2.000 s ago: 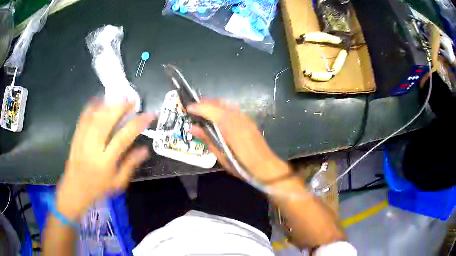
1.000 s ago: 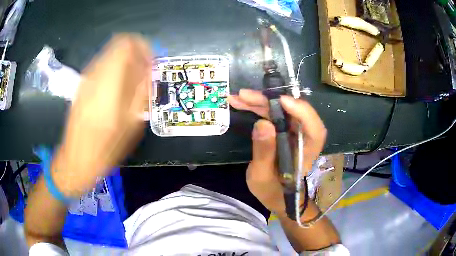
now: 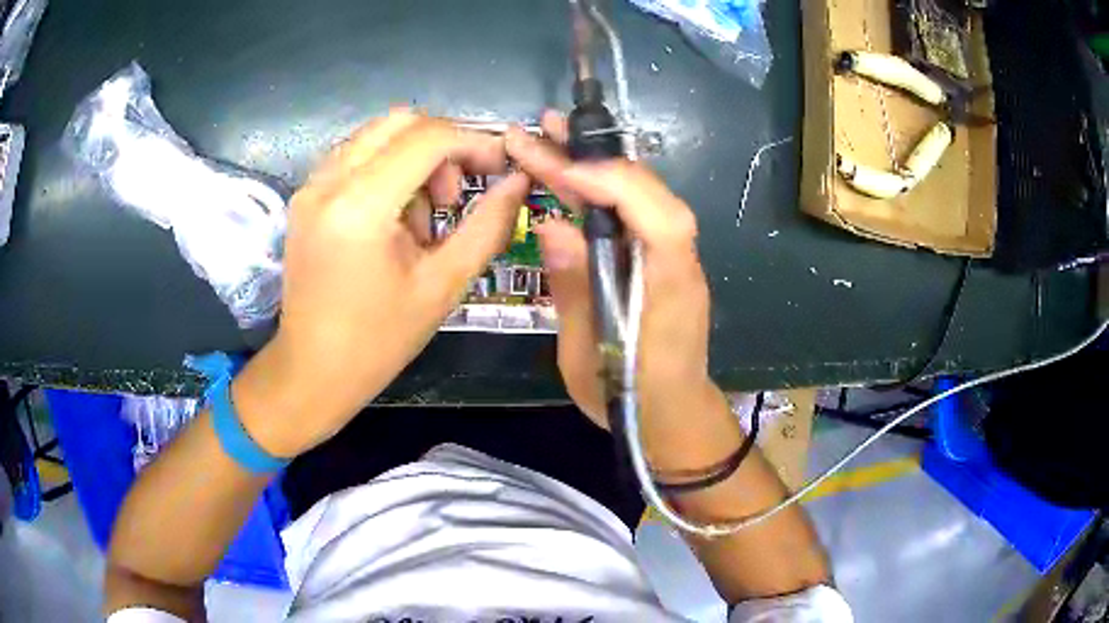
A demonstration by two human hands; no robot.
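The white power strip housing [image 3: 501,319] lies on the dark mat in front of me, largely covered by my hands. Part of its green circuit board [image 3: 523,252] and metal contacts shows between them. My left hand [image 3: 383,243] is over the housing's left side, its thumb and fingertips together near my right fingertips. Anything between these fingertips is too small or hidden to tell. My right hand [image 3: 645,262] holds the black soldering iron [image 3: 596,132] upright in the picture, tip pointing away from me, with the pale feed tube [image 3: 635,286] along it.
A plastic-wrapped white cord [image 3: 201,225] lies left of my left hand. A clear bag with blue discs [image 3: 718,24] is at the top. A cardboard carton [image 3: 839,152] with cream-handled tools [image 3: 900,76] is at right. A pale cable [image 3: 839,450] trails right. Another housing's edge [image 3: 10,170] shows far left.
Over the last second my left hand has come right, over the housing, its fingertips meeting those of my right hand. The right hand and iron have moved left. Blue seen by my left fingertips earlier no longer shows.
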